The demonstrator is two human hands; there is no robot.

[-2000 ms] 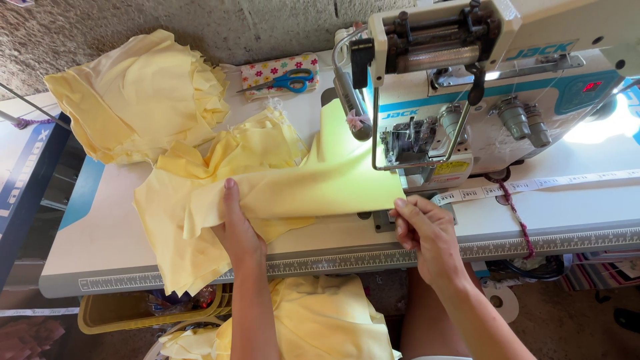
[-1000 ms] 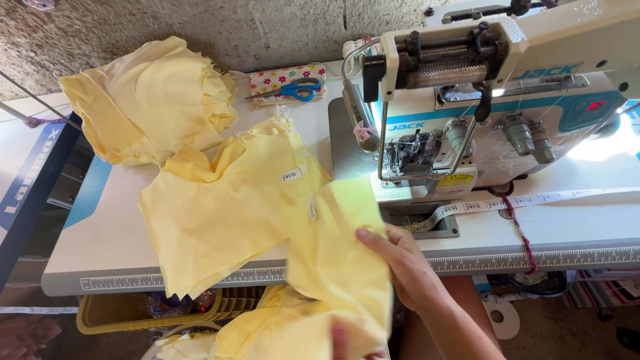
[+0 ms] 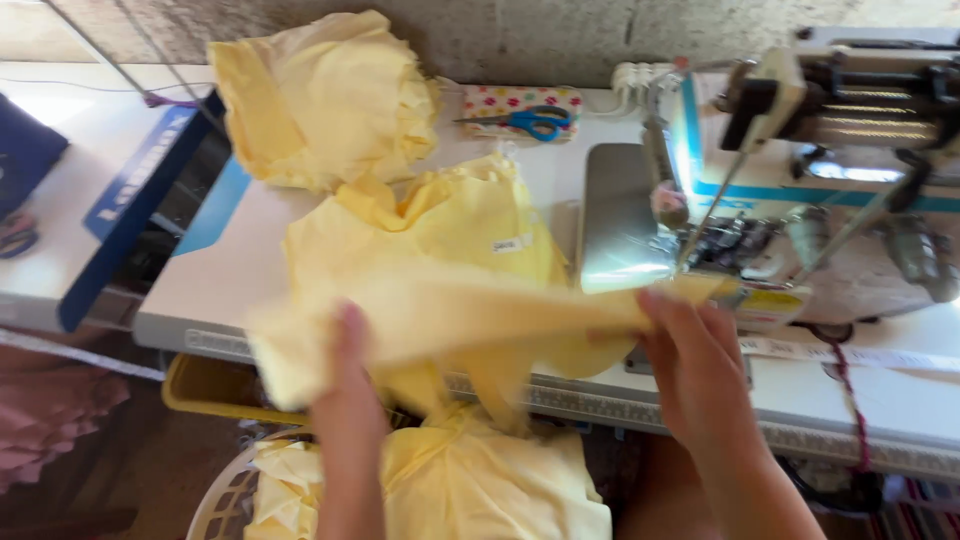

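Observation:
Both hands hold a blurred yellow fabric piece [image 3: 480,315], stretched above the front edge of the sewing table. My left hand [image 3: 349,375] grips its left part; my right hand [image 3: 694,345] grips its right end, just in front of the sewing machine [image 3: 795,187]. Beneath and behind the held piece, a stack of yellow fabric pieces [image 3: 435,217] lies on the table, a small white label on top. Another yellow fabric pile [image 3: 337,97] sits farther back to the left. More yellow fabric [image 3: 495,480] hangs over a basket below the table.
Blue-handled scissors [image 3: 536,122] rest on a floral-patterned pouch [image 3: 480,96] near the wall. White label tape [image 3: 847,352] runs along the table at right. Under the front edge are a yellow tray [image 3: 217,386] and a white plastic basket [image 3: 214,495]. A second table [image 3: 45,277] stands at left.
The yellow piece, beside the machine's needle area two seconds ago, was lowered over the table's front edge and is now raised and stretched between both hands. My left hand has come back up into view.

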